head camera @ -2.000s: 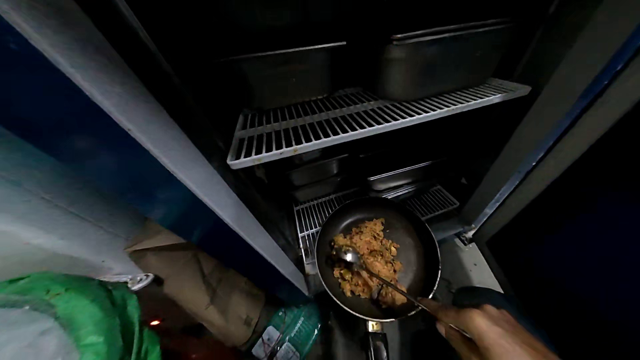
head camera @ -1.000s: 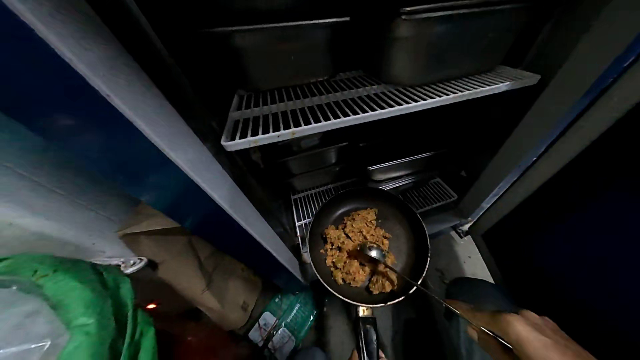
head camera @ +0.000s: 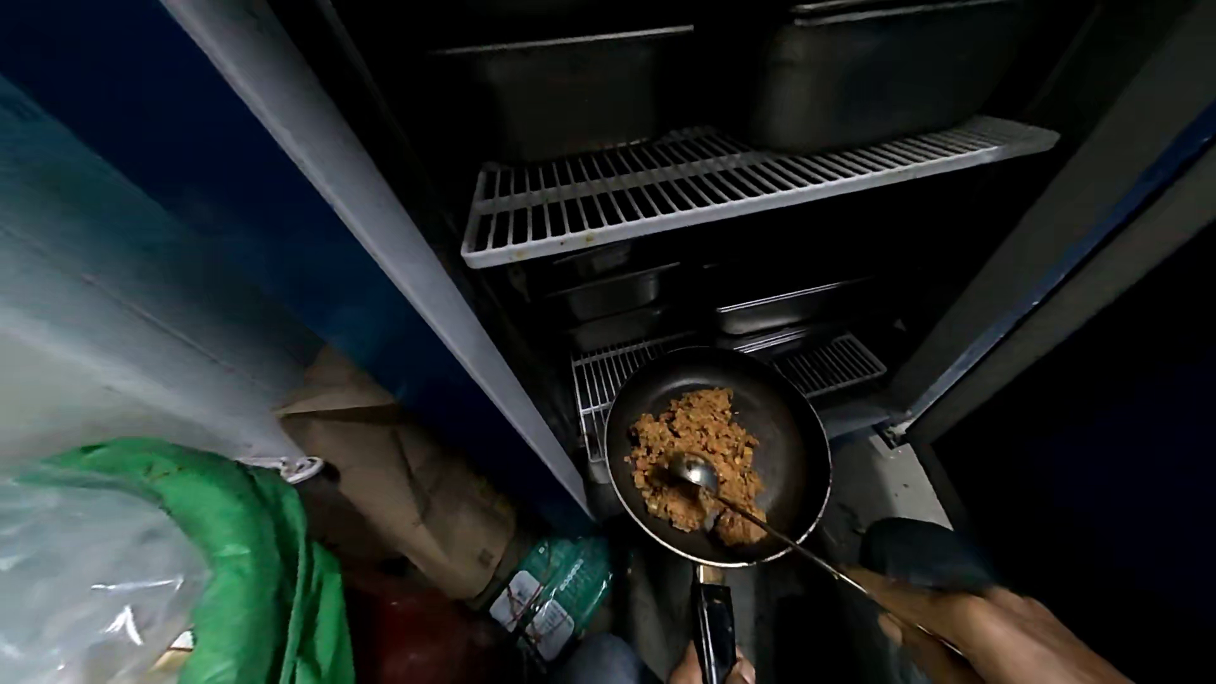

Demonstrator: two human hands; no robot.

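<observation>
A dark frying pan (head camera: 790, 446) is held out over the floor at the lower middle, its black handle (head camera: 714, 627) pointing toward me. My left hand (head camera: 711, 667) grips the end of that handle; only the fingertips show at the bottom edge. Crumbly orange-brown cooked food (head camera: 708, 432) lies in the left and middle of the pan. My right hand (head camera: 988, 622), at the lower right, is closed around the handle of a long metal spoon (head camera: 693, 470). The spoon's bowl rests in the food, left of the pan's middle.
Beyond the pan stands an open cabinet with white wire shelves (head camera: 589, 228) holding metal containers (head camera: 883, 76). A pale door frame (head camera: 399, 237) runs down its left side. At left lie a brown paper bag (head camera: 408, 484), a green plastic package (head camera: 570, 589) and a green sack (head camera: 252, 560).
The food has been shifted about in the pan. The spoon's bowl has moved left since the last earlier frame. My left hand's fingers now show more clearly at the pan handle.
</observation>
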